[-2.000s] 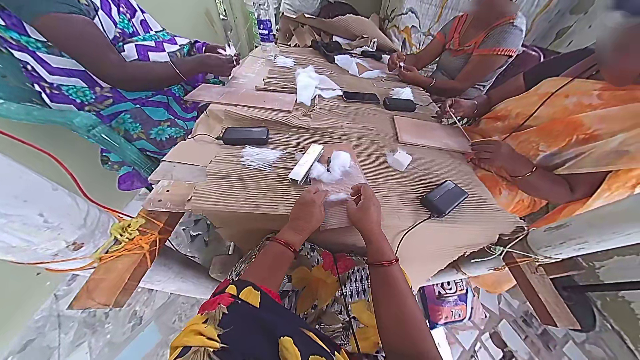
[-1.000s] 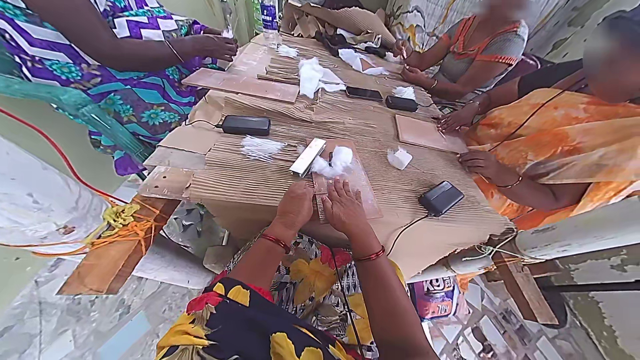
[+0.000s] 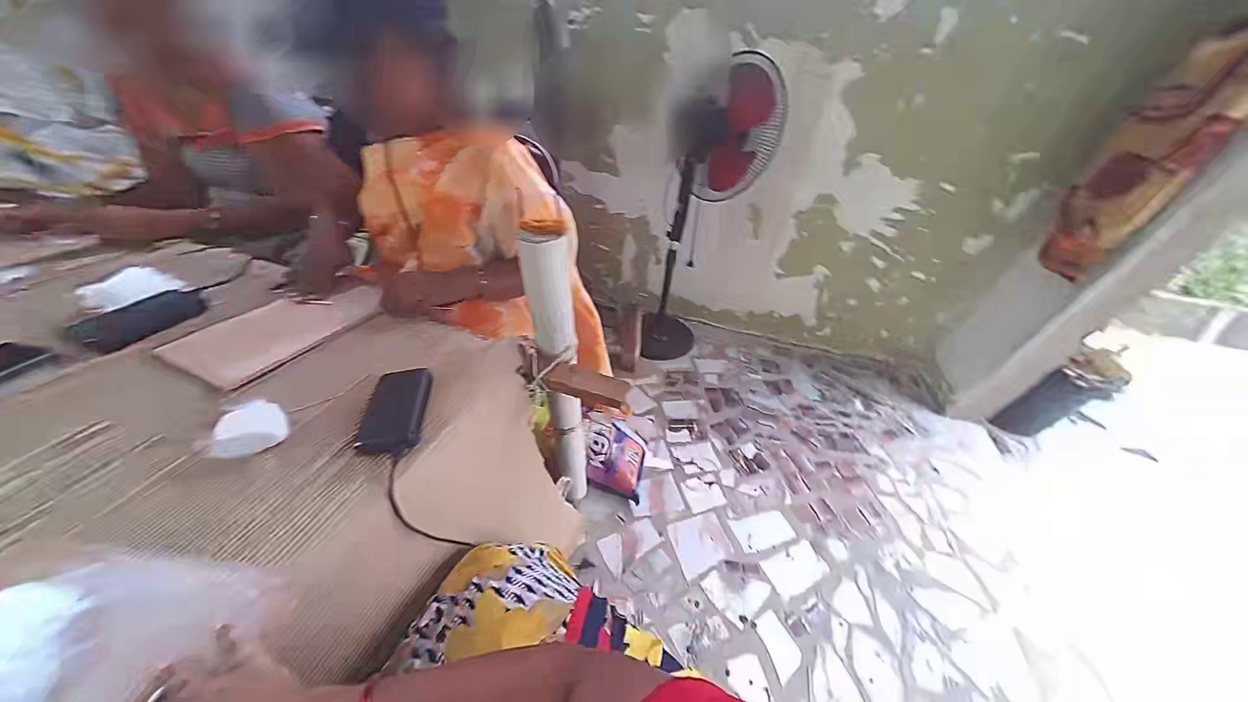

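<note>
My right hand is blurred at the lower left edge, beside a blurred pale patch and white cotton; whether it holds anything cannot be told. My left hand is out of view. Corrugated cardboard covers the table. On it lie a black rectangular device with a cable running towards my lap, and a small tuft of white cotton. Farther back is a flat pinkish-brown board under the hands of a person in orange cloth.
At the left, another black device has cotton behind it; a second person sits beyond. A white post with a tied wooden bar stands at the table's corner. A packet lies on the tiled floor; a fan stands by the wall.
The view has swung far to the right. My left hand, which lay beside the right one at the small board a second ago, has left the picture.
</note>
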